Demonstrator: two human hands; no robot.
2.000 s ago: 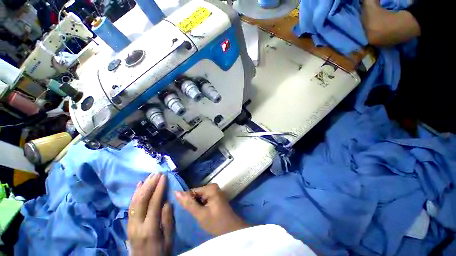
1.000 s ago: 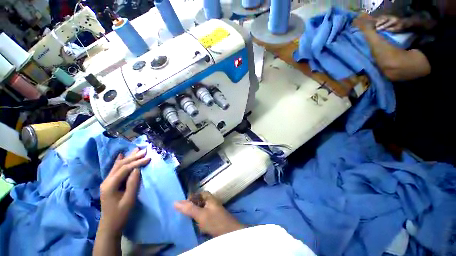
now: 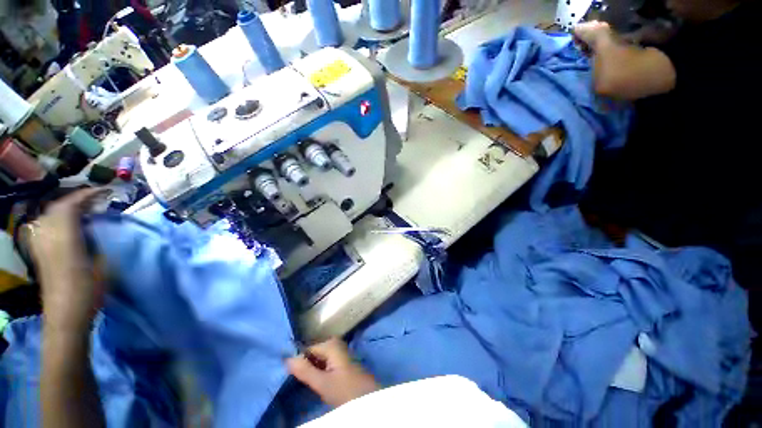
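Observation:
The light-blue garment piece (image 3: pixel 226 292) runs from the dark needle area (image 3: pixel 251 221) of the white overlock machine (image 3: pixel 276 125) down to my hands. My left hand (image 3: pixel 63 242) is blurred at the far left, raised at the cloth's upper left edge; its fingers are partly hidden, and it appears to hold the cloth. My right hand (image 3: pixel 334 372) pinches the cloth's right edge below the cloth plate. A small dark object, perhaps thread snips (image 3: pixel 314 360), shows inside my right hand.
A crumpled blue garment heap (image 3: pixel 551 318) lies at right, with a white scrap (image 3: pixel 630 370) on it. Thread tails (image 3: pixel 430 251) hang at the table edge (image 3: pixel 476 201). Blue cones (image 3: pixel 424 33) stand behind. Another person's hand (image 3: pixel 622 63) holds blue cloth at upper right.
My left hand has moved from near the needle area out to the far left, lifting and spreading the cloth. My right hand stays near the cloth's right edge. The camera view has shifted.

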